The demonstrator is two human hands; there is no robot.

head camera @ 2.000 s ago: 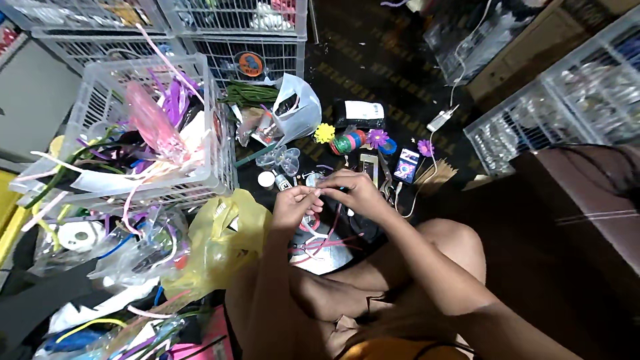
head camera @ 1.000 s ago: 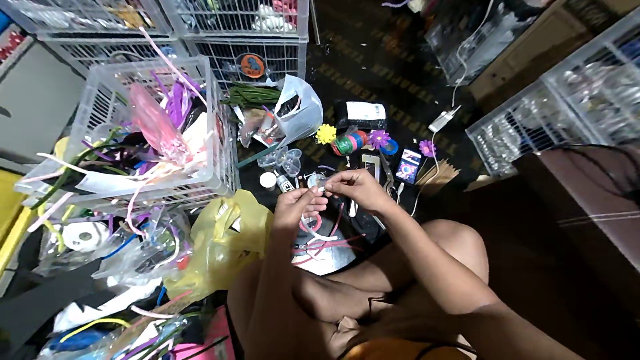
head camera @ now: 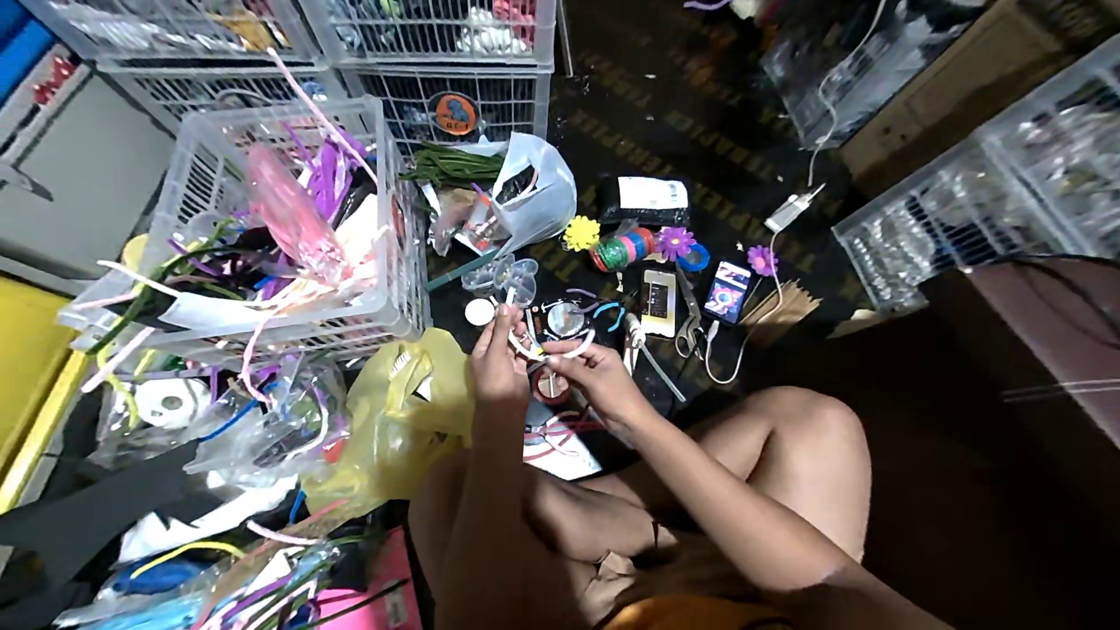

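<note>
Between both hands is a bent white pipe cleaner [head camera: 577, 348], curved in a loose arc. My left hand [head camera: 500, 354] pinches one end, which points upward. The fingertips of my right hand [head camera: 595, 372] grip it near the middle, close to a small yellow spot. Below the hands lie a red ring-shaped roll [head camera: 551, 385] and pink and white strands on a pale sheet [head camera: 560, 451]. Just beyond them are a clear round container [head camera: 566, 320], a white round lid [head camera: 479, 311] and a clear flower-shaped tray [head camera: 503, 278].
Scissors [head camera: 689, 325], two phones [head camera: 659, 304], colored tape rolls [head camera: 623, 250] and a black package [head camera: 646, 201] lie ahead. A plastic basket [head camera: 402, 262] full of pipe cleaners and a yellow plastic bag [head camera: 376, 437] are at left. A white cable [head camera: 739, 367] runs at right.
The hands have moved slightly apart, and the white pipe cleaner now shows as an arc between them. The right hand sits a little lower.
</note>
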